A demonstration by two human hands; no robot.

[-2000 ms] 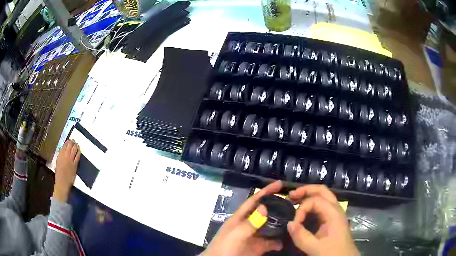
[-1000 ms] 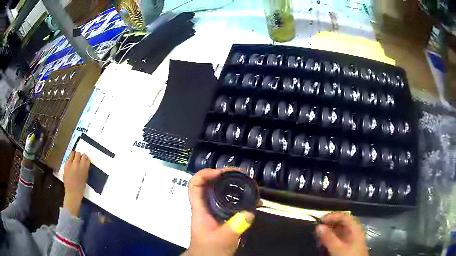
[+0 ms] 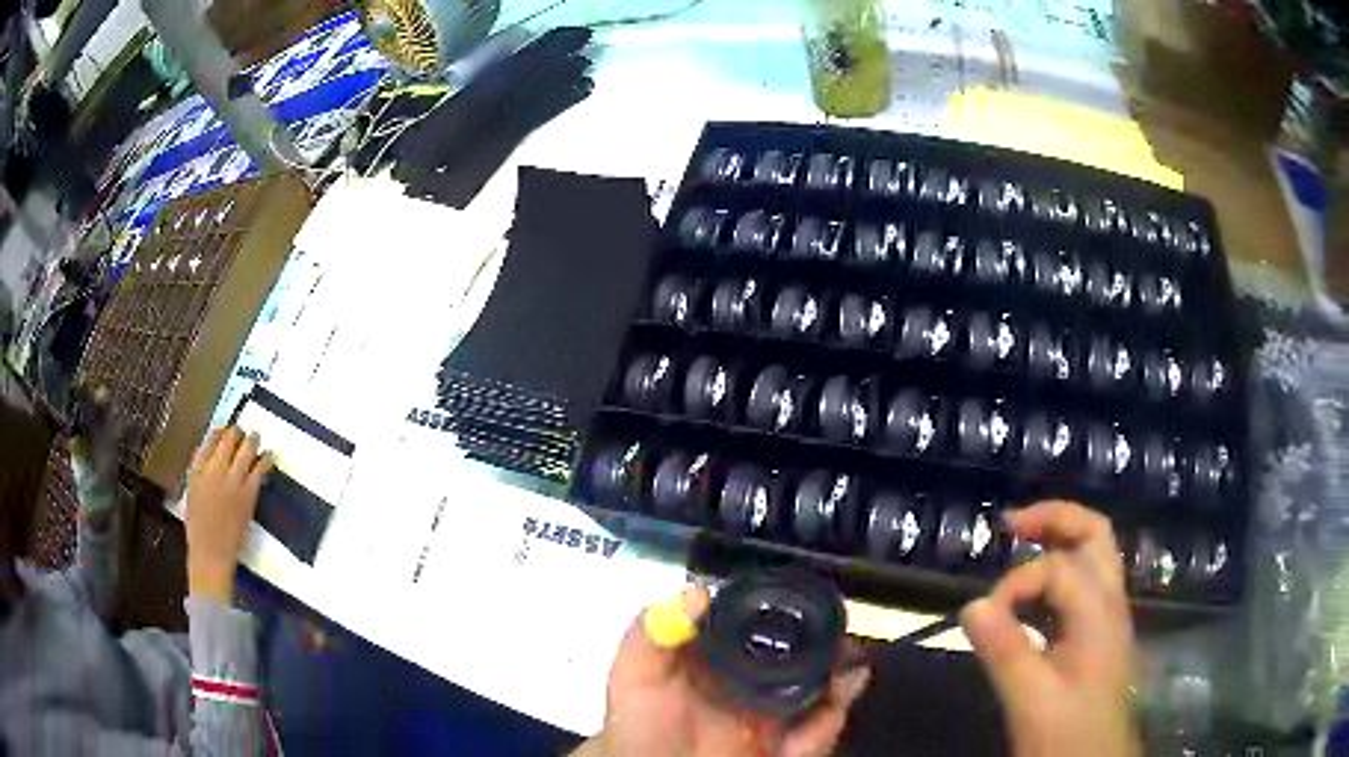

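My left hand (image 3: 666, 683), with a yellow band on one digit, holds a round black unit (image 3: 772, 639) with its ringed face up, in front of the tray. My right hand (image 3: 1053, 636) is to its right and pinches the end of a thin black adhesive strip (image 3: 929, 632). The strip stretches from the fingertips towards the unit's rim; whether it touches the rim is hard to tell. A black strip sheet (image 3: 917, 701) lies under and between the hands, with a pale yellow liner (image 3: 883, 617) along the tray edge.
The black compartment tray (image 3: 903, 569) holds rows of upright units. Left of it are stacked black sheets (image 3: 555, 296) and loose black sheets (image 3: 511, 119). A drink cup (image 3: 846, 67) stands behind. At left are another person's hand (image 3: 222, 496) and a brown gridded tray (image 3: 170, 318).
My left hand has moved right and down with the unit. My right hand has risen from the sheet, and the strip now shows clearly between the hands.
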